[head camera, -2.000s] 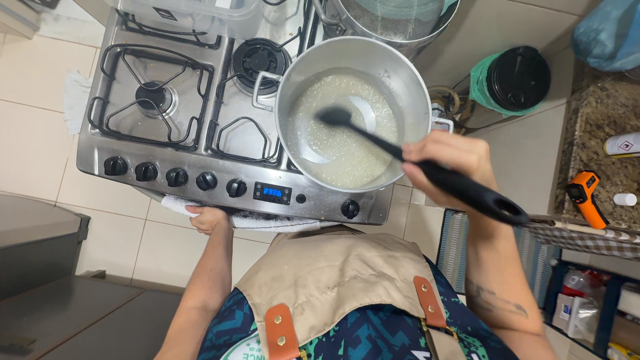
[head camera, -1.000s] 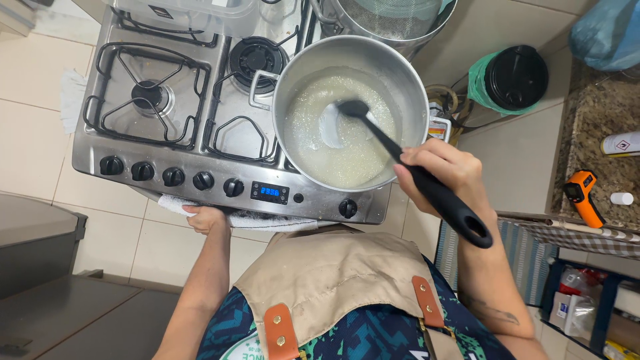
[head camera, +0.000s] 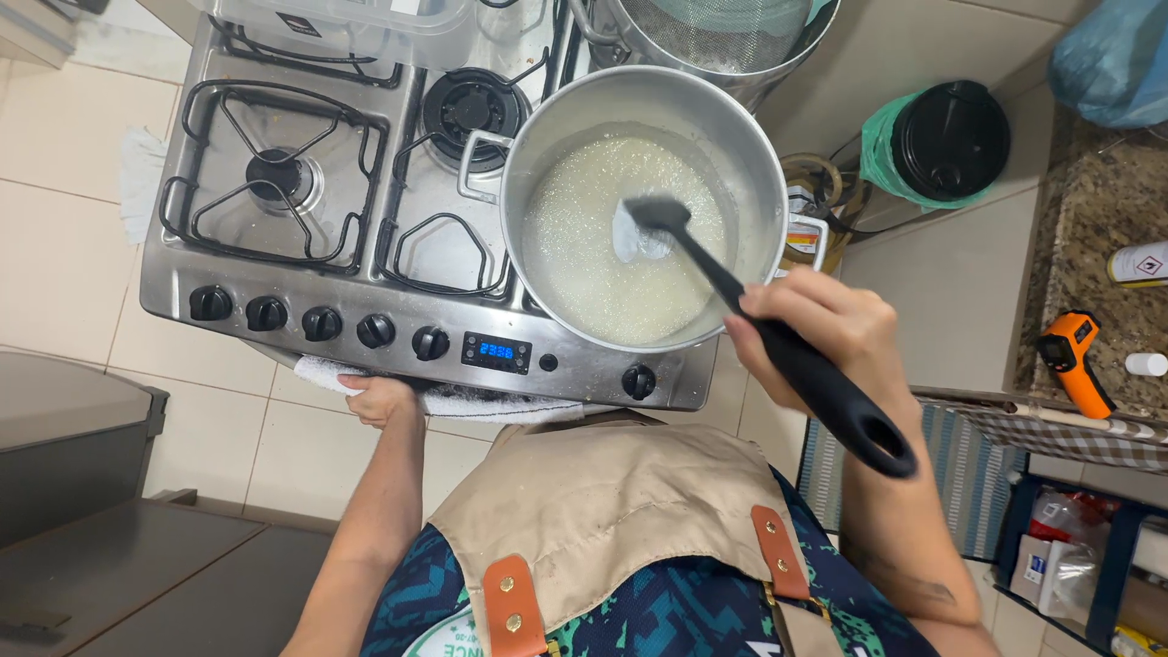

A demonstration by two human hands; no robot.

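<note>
A large aluminium pot (head camera: 566,301) stands on the stove's right front, holding a pale, bubbly liquid (head camera: 584,237). My right hand (head camera: 826,342) grips the handle of a black spatula-like utensil (head camera: 721,274); its head is in the pot, beside a whitish patch at the liquid's middle. At the stove's front edge, my left hand (head camera: 381,400) is closed around the bar where a white towel (head camera: 502,404) hangs; its grip is partly hidden.
The gas stove (head camera: 584,360) has black grates and knobs. Behind the pot stands another metal pot (head camera: 739,82) with a mesh strainer (head camera: 721,32). A plastic container (head camera: 411,32) sits at the back. An orange infrared thermometer (head camera: 1077,365) lies on the granite counter (head camera: 1095,210) at right.
The utensil's head has moved about within the pot, with my right hand still on its handle. My left hand has stayed at the stove's front.
</note>
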